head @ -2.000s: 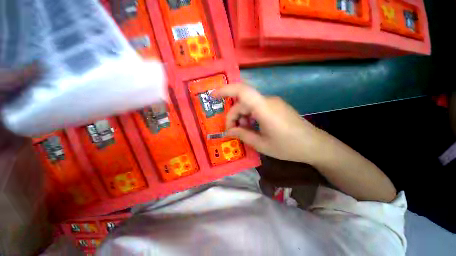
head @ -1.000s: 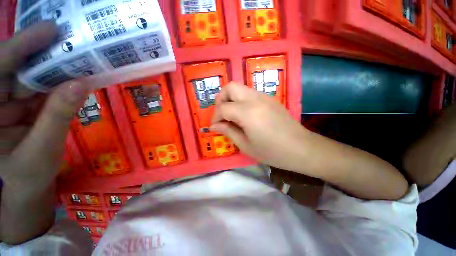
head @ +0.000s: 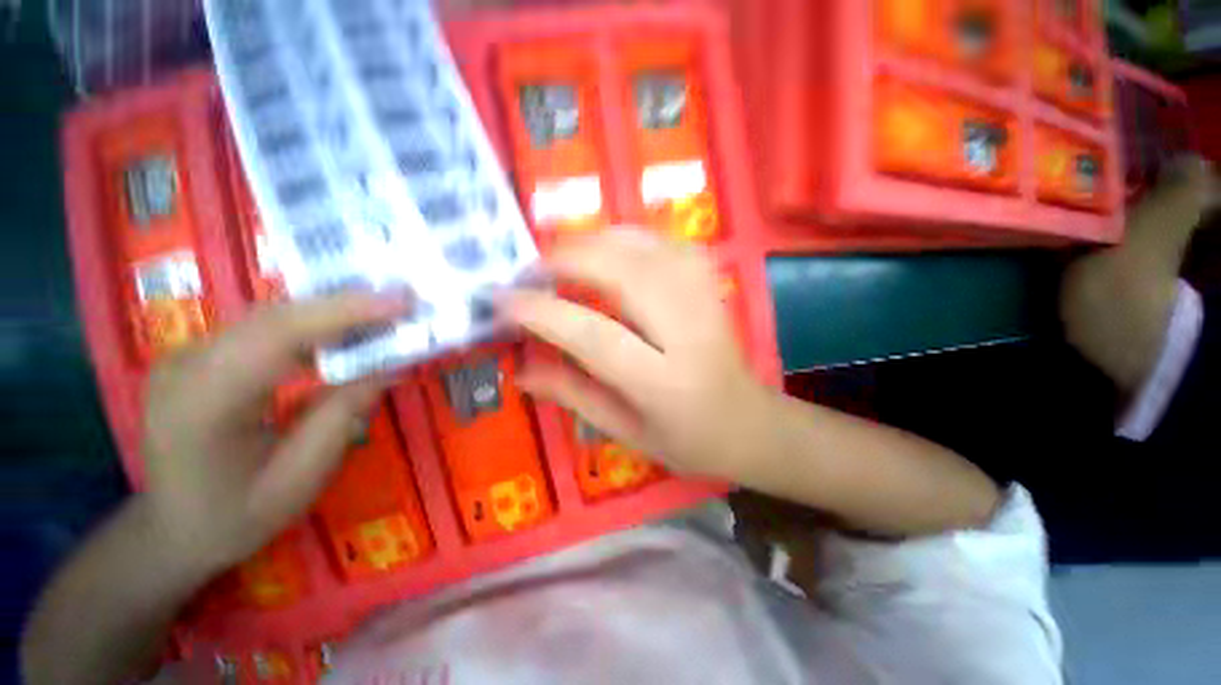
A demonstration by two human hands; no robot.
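A white label strip (head: 368,147) with rows of black print hangs over the foam tray (head: 757,268). My left hand (head: 248,428) holds its near end, thumb below and fingers on top. My right hand (head: 656,355) is at the strip's near right corner, fingertips touching it; blur hides whether a single label is between them. Orange phone bodies lie in the tray's pockets, one (head: 489,455) just below the strip. Upper-row phones, such as the one at the left (head: 164,241), bear white labels. The strip and my hands cover several pockets.
Stacked foam trays (head: 837,134) with orange phones stand at the right, beside the green bench (head: 911,305). Another person's arm (head: 1138,301) is at the far right. Clear film (head: 134,40) lies at the top left. More phones show below the tray's near edge.
My right hand has left the lower-row phone and moved up and left to the strip. The strip now extends away from me instead of lying bunched at the left. The view has shifted.
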